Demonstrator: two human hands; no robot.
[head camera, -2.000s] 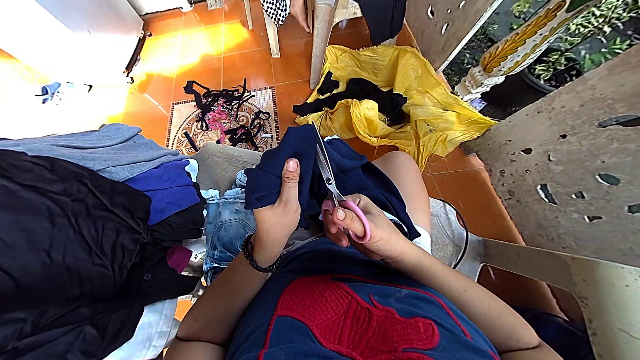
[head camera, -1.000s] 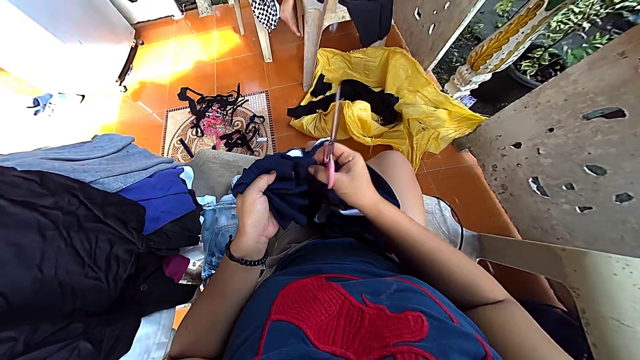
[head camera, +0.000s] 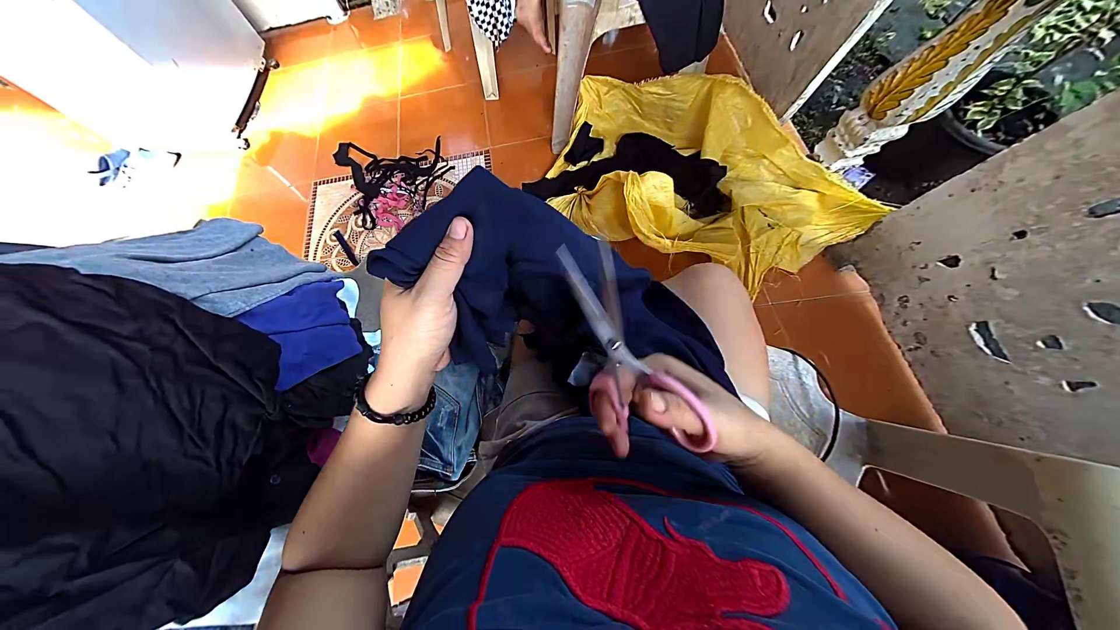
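Observation:
My left hand (head camera: 424, 306) pinches the edge of a navy blue cloth (head camera: 534, 245) between thumb and fingers and holds it raised. The rest of the cloth drapes over my lap and thigh. In my right hand (head camera: 691, 411) is a pair of scissors (head camera: 618, 352) with pink handles, thumb and fingers through the loops. Its blades stand apart, point up and away from me, and lie over the navy cloth in the view; whether they touch it I cannot tell. The blades are slightly blurred.
Folded and heaped clothes (head camera: 131, 420) lie at my left, with jeans (head camera: 451, 420) beside my lap. Ahead, black strips (head camera: 389, 175) lie on a patterned floor tile. A yellow sack (head camera: 761, 175) with black cloth on it is spread ahead right. A plastic chair's arm (head camera: 945, 464) is at my right.
The cloth was bunched in my left hand one second ago and is now held up and spread wider. The scissors, upright then with blades together, are now opened and lower.

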